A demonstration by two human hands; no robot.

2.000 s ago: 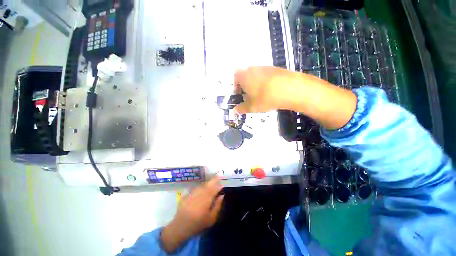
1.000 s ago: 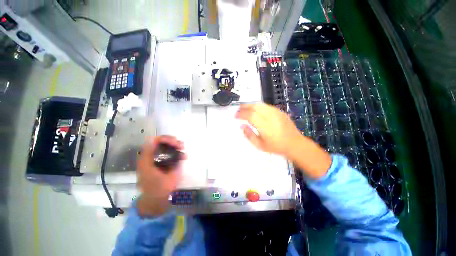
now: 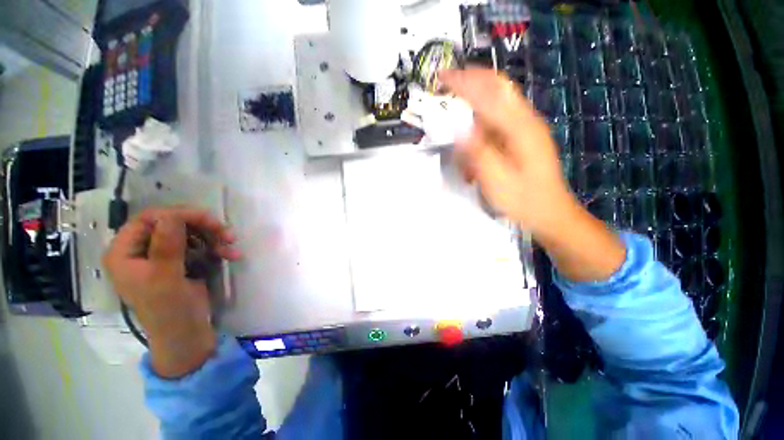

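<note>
My left hand is over the perforated metal plate with its fingers curled around a dark round unit, mostly hidden by the fingers. My right hand is blurred, to the right of the fixture on the raised plate. A white crumpled piece lies between the fixture and my right fingers; whether they grip it is unclear. Thin yellowish strands show above it.
The teach pendant and another white crumpled piece are at left. Small black parts lie on the bed. A clear blister tray is at right. The front panel has a green button and red stop knob.
The fixture plate has moved back from its earliest place. My left hand has left the front panel and gone left with a round unit. My right hand is now beside the fixture.
</note>
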